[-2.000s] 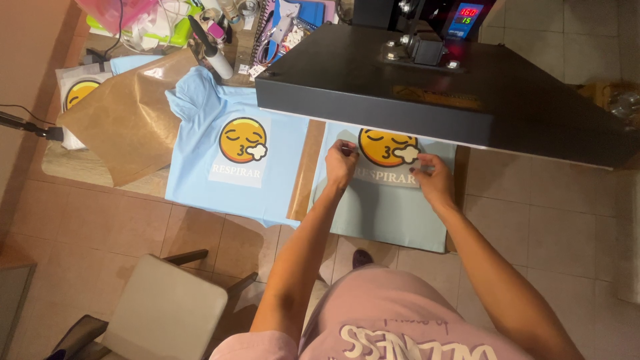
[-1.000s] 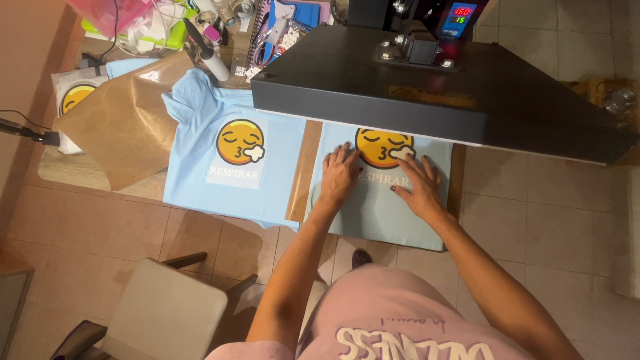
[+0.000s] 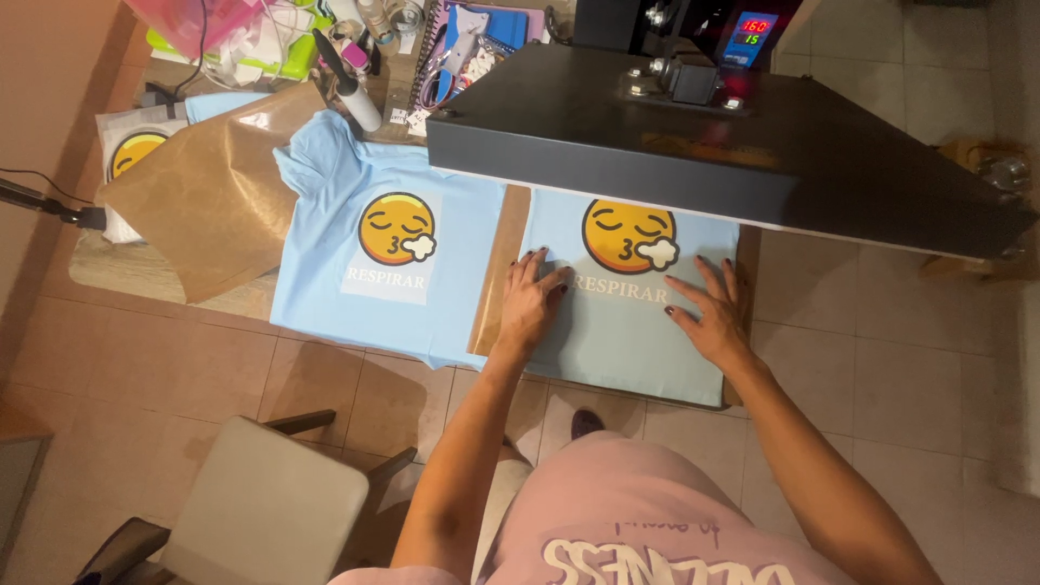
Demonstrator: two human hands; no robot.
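A light blue T-shirt (image 3: 634,357) lies flat on the lower bed of a heat press, bearing a yellow face print (image 3: 628,236) with lettering under it. My left hand (image 3: 530,302) rests on the shirt's left part, fingers spread, beside the lettering. On the other side of the print, my right hand (image 3: 710,312) lies with fingers apart on the fabric. Above the shirt's far end hangs the press's black upper plate (image 3: 691,146), which hides that end. A second light blue T-shirt (image 3: 325,268) with a matching print lies to the left, and a brown sheet (image 3: 496,268) shows between the shirts.
Another brown sheet (image 3: 219,195) partly covers a further face print (image 3: 136,153) at the left. A lint roller (image 3: 357,104), a spiral notebook (image 3: 431,49) and cables are at the table's back. A chair (image 3: 268,496) stands at lower left. The press has a lit display (image 3: 751,37).
Two seconds ago my fingers were at the print's sides with its clear film edge near them. Both hands have since come down onto the shirt and spread, now lower beside the lettering.
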